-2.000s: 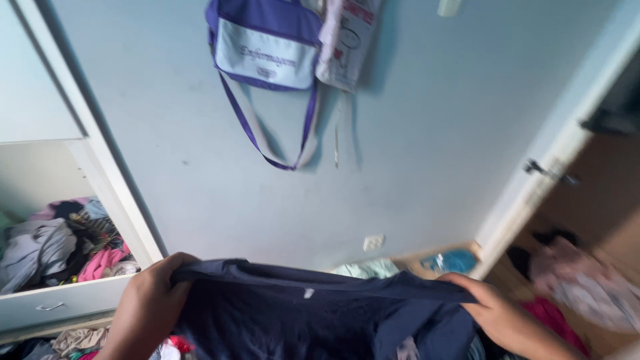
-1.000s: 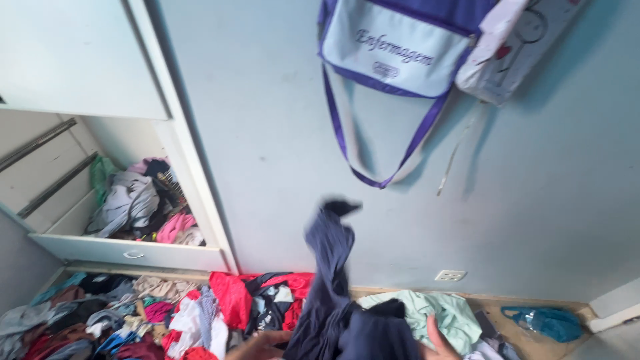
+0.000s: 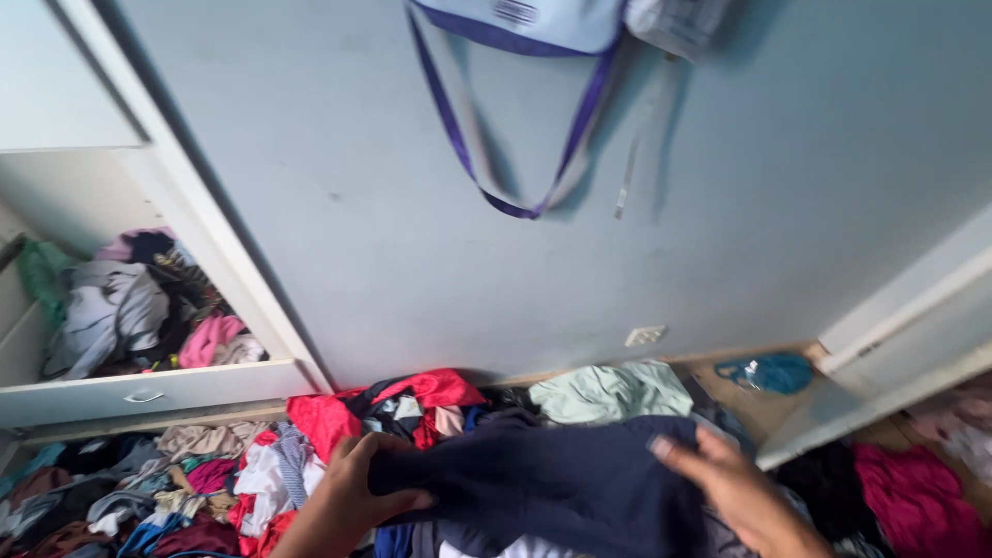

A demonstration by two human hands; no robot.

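Observation:
A navy blue garment (image 3: 542,473), folded into a long bundle, stretches between my two hands at the bottom centre. My left hand (image 3: 364,484) grips its left end, thumb below and fingers above. Around its right end is my right hand (image 3: 717,473), thumb on top and fingers behind the cloth. Beneath the garment lie more clothes, partly hidden by it. A pale green cloth (image 3: 612,391) lies just behind it, and red fabric (image 3: 325,418) is behind my left hand.
Piled clothes (image 3: 116,496) cover the floor at left. A drawer (image 3: 155,399) holds more clothes. A purple and white bag (image 3: 519,23) hangs on the wall above an outlet (image 3: 646,335). A teal item (image 3: 767,373) and a magenta cloth (image 3: 918,496) lie at right.
The navy garment was spread wide between my hands, then hung gathered and raised in the middle; now it is a flatter, folded bundle. The view has shifted.

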